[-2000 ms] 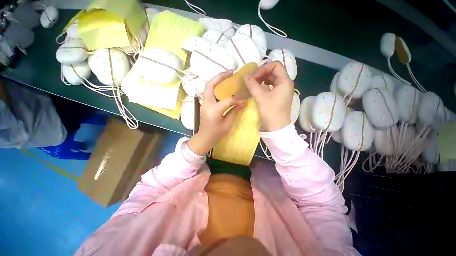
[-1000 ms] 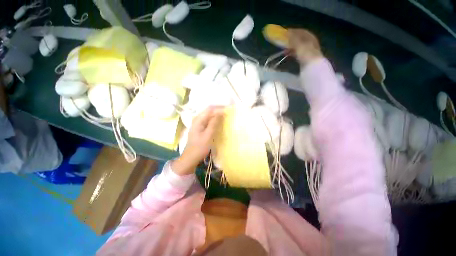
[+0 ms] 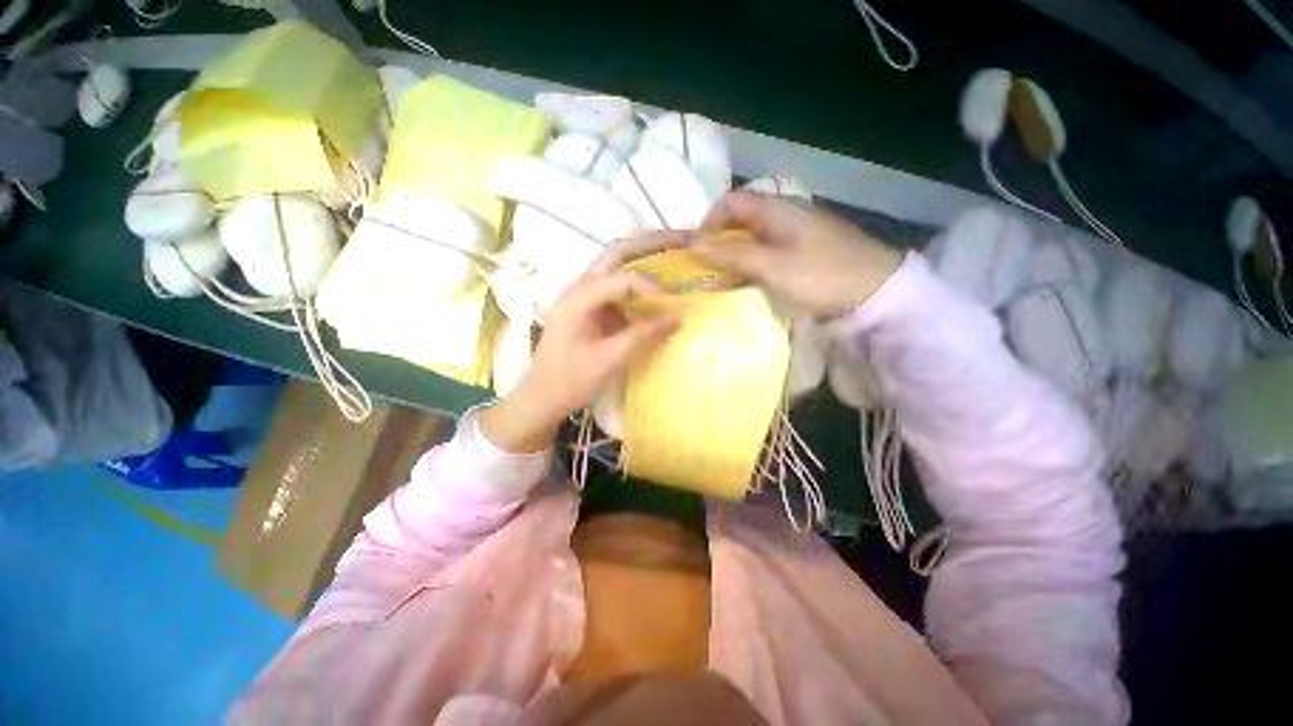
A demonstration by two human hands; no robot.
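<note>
My left hand holds a yellow label sheet by its upper left part. The sheet hangs down toward me in front of my chest. My right hand is at the sheet's top edge. Both hands hold a tan-yellow oval pad between them, largely hidden by the fingers. A label at the fingertips cannot be made out. White pads with thin brown lines lie just beyond my hands, and cords hang down beside the sheet.
Yellow sheets and a pale yellow sheet lie among white pads at left. More pads are heaped at right, partly behind my right sleeve. A pad pair lies on the dark green belt. A cardboard carton stands below left.
My right hand was out over the belt with a tan pad a second ago and is back beside my left hand. Both hands now hold a pad above the sheet.
</note>
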